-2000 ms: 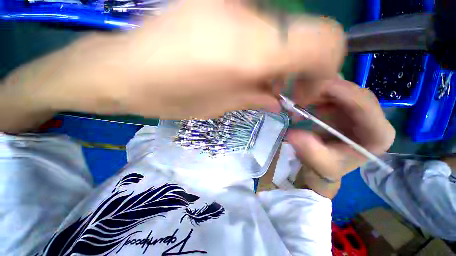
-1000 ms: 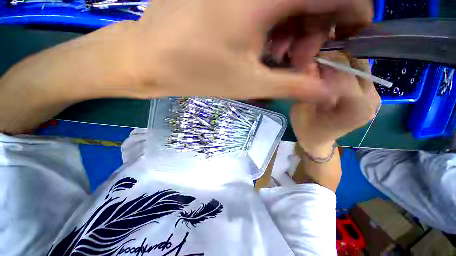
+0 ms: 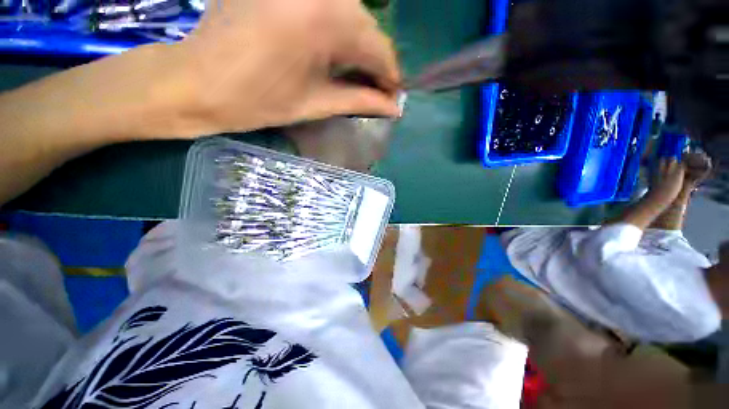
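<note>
My left hand [image 3: 280, 68] reaches in from the left above the green bench. Its thumb and fingers are pinched together, with a small pale end of a rod piece [image 3: 401, 102] at the fingertips; the rest is hidden by the hand. A blurred brown-grey metal plate [image 3: 344, 142] shows just below the hand. The clear plastic box [image 3: 374, 232] at the bench edge by my lap holds many aligned rods [image 3: 280, 206]. My right hand cannot be made out; only my right sleeve [image 3: 464, 363] shows at the bottom.
The blurred dark press arm [image 3: 591, 48] crosses the upper right. The blue tray of rings [image 3: 527, 124] and a smaller blue tray with silvery parts [image 3: 595, 160] lie right. A blue tray of rods [image 3: 72, 44] is upper left. Another person's sleeve [image 3: 615, 272] is at right.
My right hand has left the area beside my left hand and dropped from sight. My left hand has shifted left in the picture, and the view has turned right. The long pale rod no longer sticks out.
</note>
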